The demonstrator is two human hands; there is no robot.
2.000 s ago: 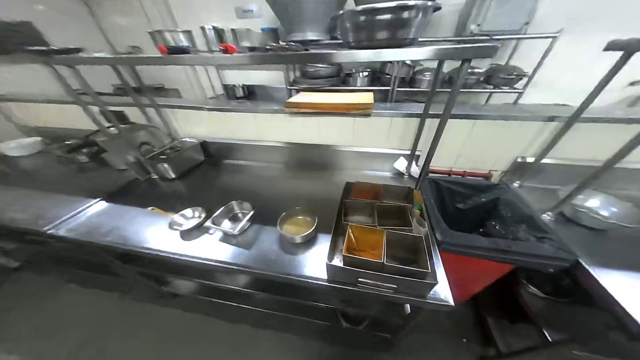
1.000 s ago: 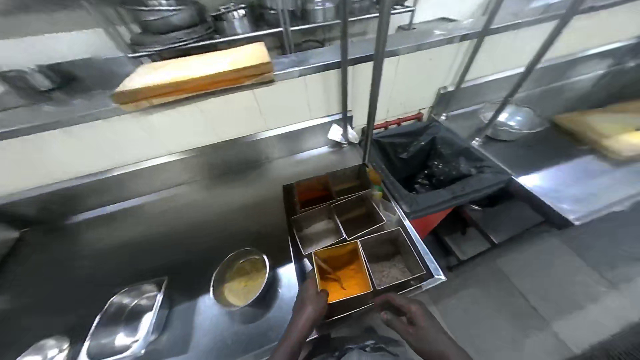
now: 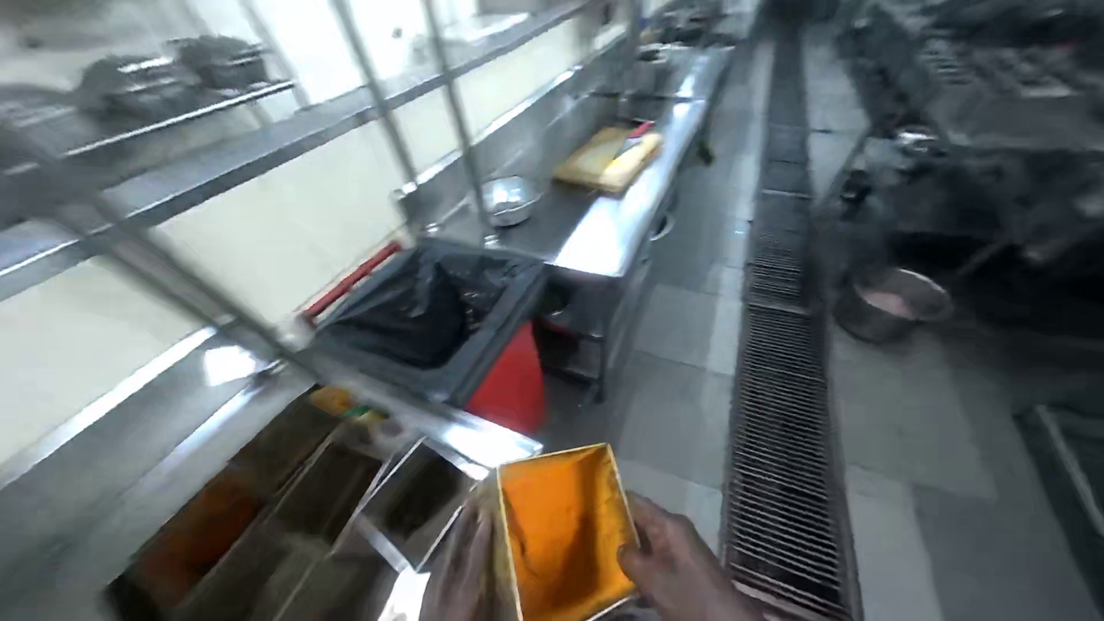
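Observation:
Both my hands hold a square metal container of orange-yellow powder (image 3: 565,526), tilted so its inside faces me. My left hand (image 3: 466,556) is blurred and lies along its left wall. At the right wall my right hand (image 3: 677,561) grips the rim, thumb on the inner side. To the left is the spice box (image 3: 285,509) with several square compartments, one holding something reddish-orange. A bottle with a yellow and green part (image 3: 345,404) is beside the box, blurred.
A red bin (image 3: 513,379) lined with a black bag (image 3: 414,302) stands beyond the box. Farther along the steel counter are a metal bowl (image 3: 509,200) and a cutting board (image 3: 595,157). A floor drain grate (image 3: 783,431) runs on the right, with a metal pot (image 3: 893,304) on the floor.
The container of orange powder, in the box one second ago with my left hand at it, is now lifted out between both hands. The view has swung far to the right.

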